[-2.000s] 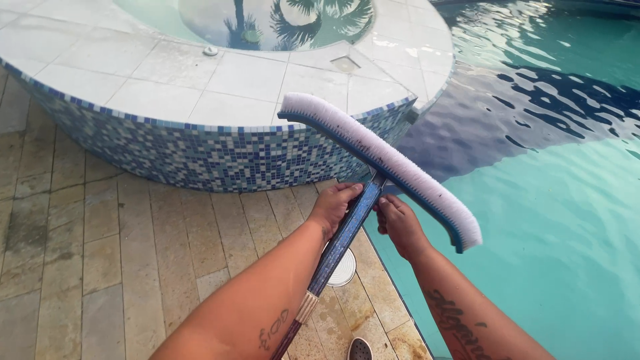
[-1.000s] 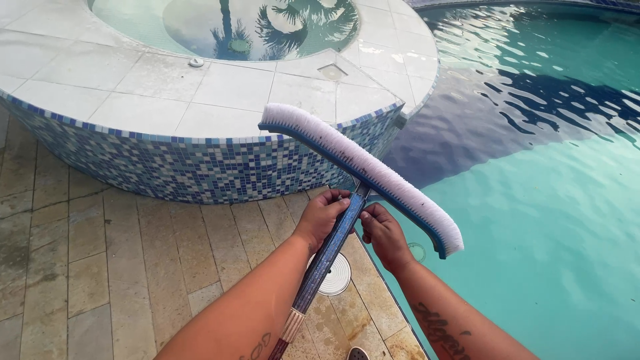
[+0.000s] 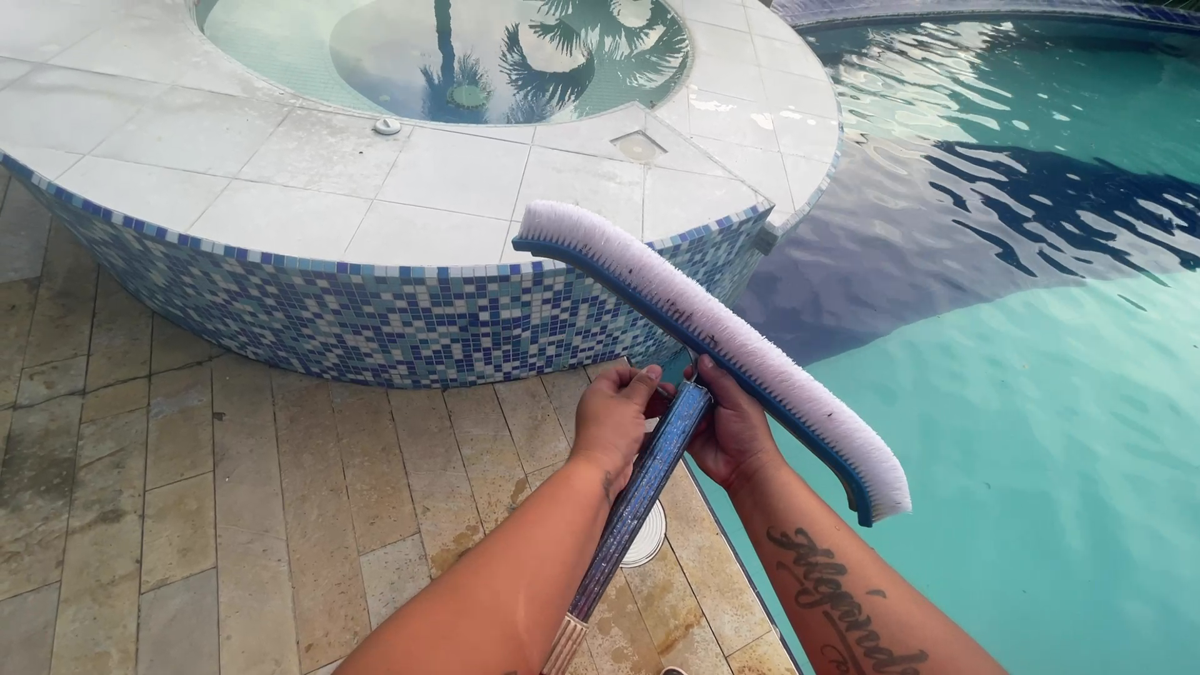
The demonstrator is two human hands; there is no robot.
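Note:
A curved pool brush (image 3: 712, 337) with white bristles and a blue back sits at the top end of a blue telescopic pole (image 3: 642, 497), tilted over the pool's edge. My left hand (image 3: 614, 412) is at the joint on the pole's left side, its thumb and index finger pinched together near the pole's end. On the other side, my right hand (image 3: 736, 422) holds the brush's mount just under the brush back, fingers partly behind the pole. The lower part of the pole runs down between my forearms to a pale grip section. What the left fingertips pinch is too small to tell.
A raised spa with a white tiled rim (image 3: 450, 178) and blue mosaic wall (image 3: 375, 323) stands ahead. The swimming pool (image 3: 1031, 422) lies to the right. Stone deck planks (image 3: 281, 469) are underfoot, with a round white cover (image 3: 647, 534) beside the pole.
The fingers of both hands have shifted around the joint. My right hand is now up against the brush back. The brush stays at the pole's end, tilted much as before.

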